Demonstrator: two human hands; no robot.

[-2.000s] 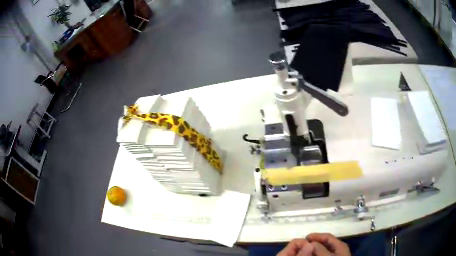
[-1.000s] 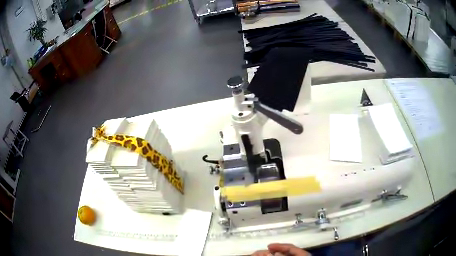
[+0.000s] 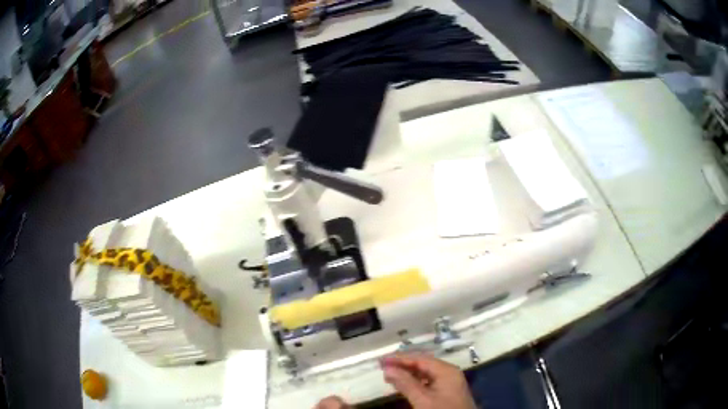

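The white skiving machine [image 3: 447,283] lies across the bench, with its presser post [image 3: 281,185] and grey lever [image 3: 343,184] above the working end. A pale yellow strip [image 3: 351,297] lies across its front. My right hand [image 3: 431,382] is at the machine's front edge, fingers curled and blurred; I see nothing in it, but its grip is unclear. My left hand [image 3: 332,403] shows only as a small part at the bottom edge. A tall stack of white panels [image 3: 148,319] with a spotted yellow band [image 3: 152,269] stands at the left.
A single white panel [image 3: 245,379] lies between stack and machine. An orange ball or fruit [image 3: 94,384] is at the left corner. Behind the machine are a flat white panel [image 3: 463,198], a low white pile [image 3: 543,176] and a black sheet [image 3: 339,120]. Black strips [image 3: 407,48] lie beyond.
The view has swung right, so the bench things sit further left. My hands, together at the front earlier, are now apart, the right one nearer the machine's front edge.
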